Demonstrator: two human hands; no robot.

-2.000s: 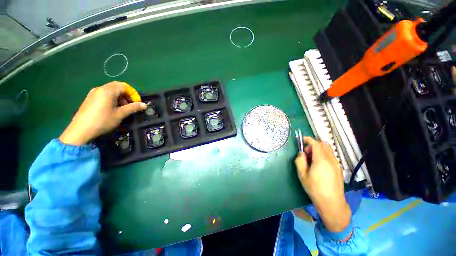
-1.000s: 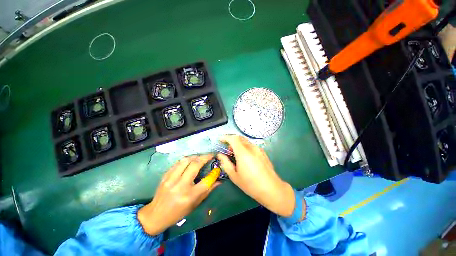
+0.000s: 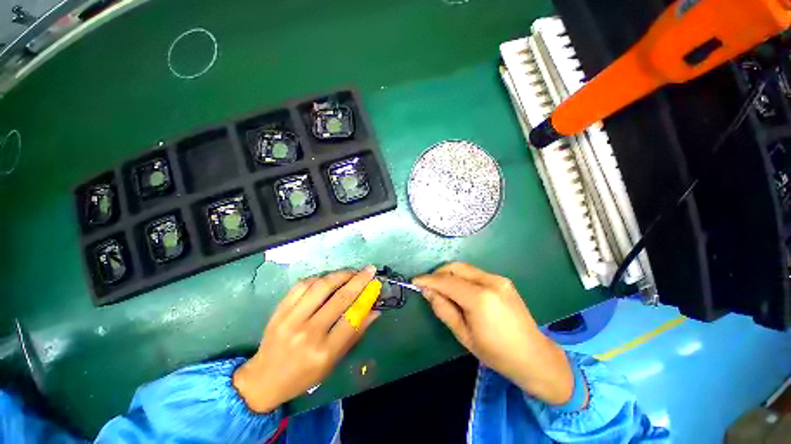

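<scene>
A black electronic module [image 3: 392, 293] is on the green bench near the front edge. My left hand [image 3: 314, 331], with a yellow item [image 3: 363, 304] at its index finger, holds the module's left side. My right hand [image 3: 477, 310] holds thin silver tweezers [image 3: 404, 284], whose tip is over the module's upper part. The foam tray [image 3: 238, 250] lies behind, to the left, with modules in its pockets except one bare pocket in the back row. A round screw dish [image 3: 455, 188] filled with silvery grains stands behind my right hand.
An orange electric screwdriver [image 3: 642, 69] hangs at upper right, its black tip over the white slotted rack [image 3: 568, 204]. Stacked black foam trays [image 3: 694, 251] stand at far right with a thin black cable over them. A white scrap [image 3: 314, 388] lies near the front edge.
The left hand took a module from the foam tray and brought it to the front. The right hand came over to it, then drew slightly right, with the tweezers now reaching the module.
</scene>
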